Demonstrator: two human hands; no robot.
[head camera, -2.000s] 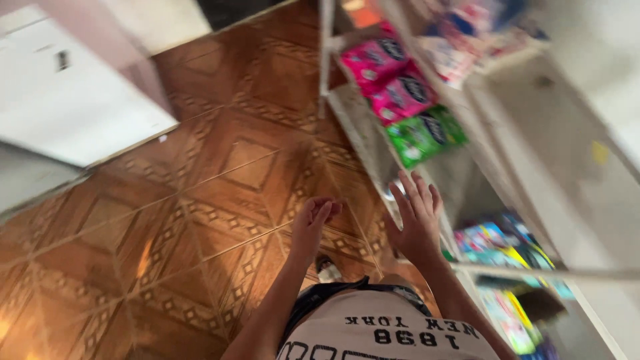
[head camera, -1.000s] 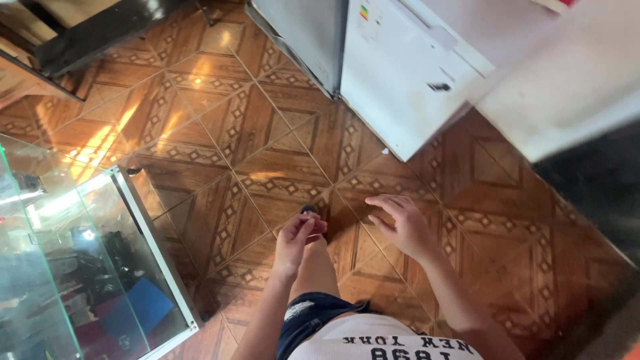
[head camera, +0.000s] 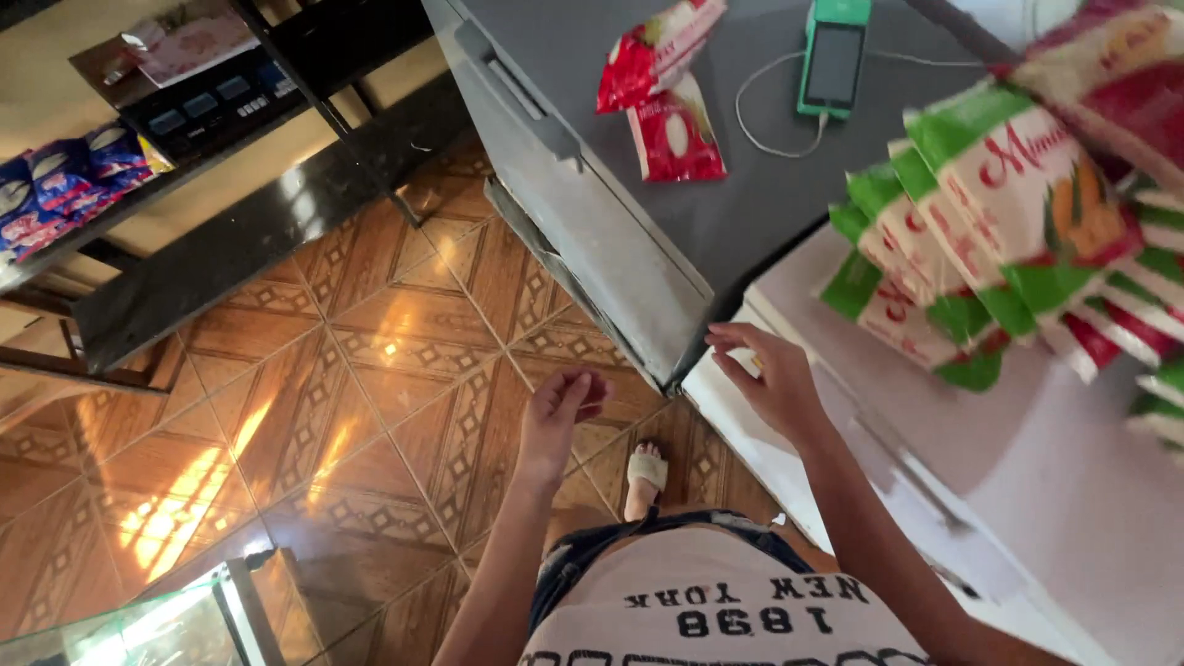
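Note:
My left hand (head camera: 561, 407) hangs over the tiled floor with its fingers curled loosely; whether anything lies inside them cannot be made out. To its right, my right hand (head camera: 763, 370) is in front of the white chest freezer, fingers apart and holding nothing. On the grey freezer lid ahead lie two red packets (head camera: 678, 129) and a green handheld card terminal (head camera: 834, 60) with a white cable. Green, white and red food packets (head camera: 1008, 203) are piled on the white freezer, to the right of my right hand.
A black shelf (head camera: 231, 222) with blue packets (head camera: 65, 185) stands at the upper left. A glass display case (head camera: 139, 624) juts in at the lower left. The grey freezer (head camera: 592, 203) and the white freezer (head camera: 934, 462) adjoin on the right. Brown patterned tiles (head camera: 398, 407) cover the floor.
The view has swung from the shelves of packets, past the glass case, to the two freezers. Both hands stay in front of my body, my right hand with its fingers apart.

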